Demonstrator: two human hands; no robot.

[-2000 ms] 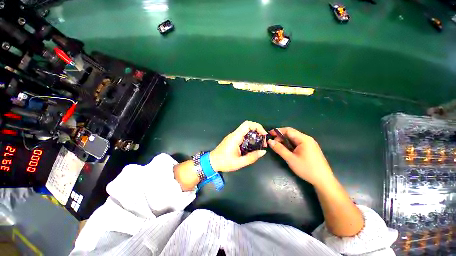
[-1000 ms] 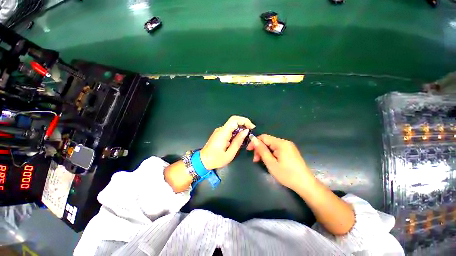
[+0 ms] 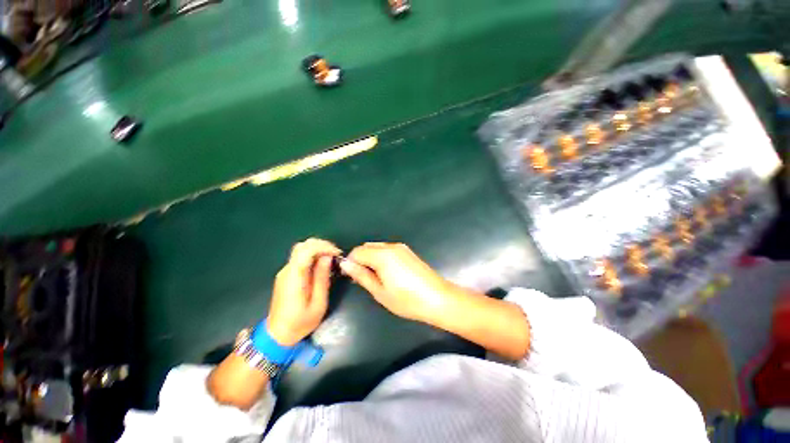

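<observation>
My left hand (image 3: 303,292) is closed around a small dark watch housing (image 3: 337,265), with a blue strap and a metal bracelet on the wrist. Only a little of the housing shows between the fingertips. My right hand (image 3: 391,279) meets it from the right, thumb and index fingertips pinched together at the housing. The fingers hide whether the right hand holds a part of its own. Both hands are above the green mat (image 3: 433,190).
The black press fixture (image 3: 78,294) is at the left, cut off by the edge. A clear blister tray (image 3: 554,216) with rows of orange and black parts lies at right. Beyond the yellow strip (image 3: 320,161), small assemblies (image 3: 324,73) and a dark housing (image 3: 126,129) lie on the green belt.
The view has turned to the right: the tray shows more fully and the fixture less. My fingertips have closed in around the housing, and the dark slim item seen in my right hand earlier no longer shows.
</observation>
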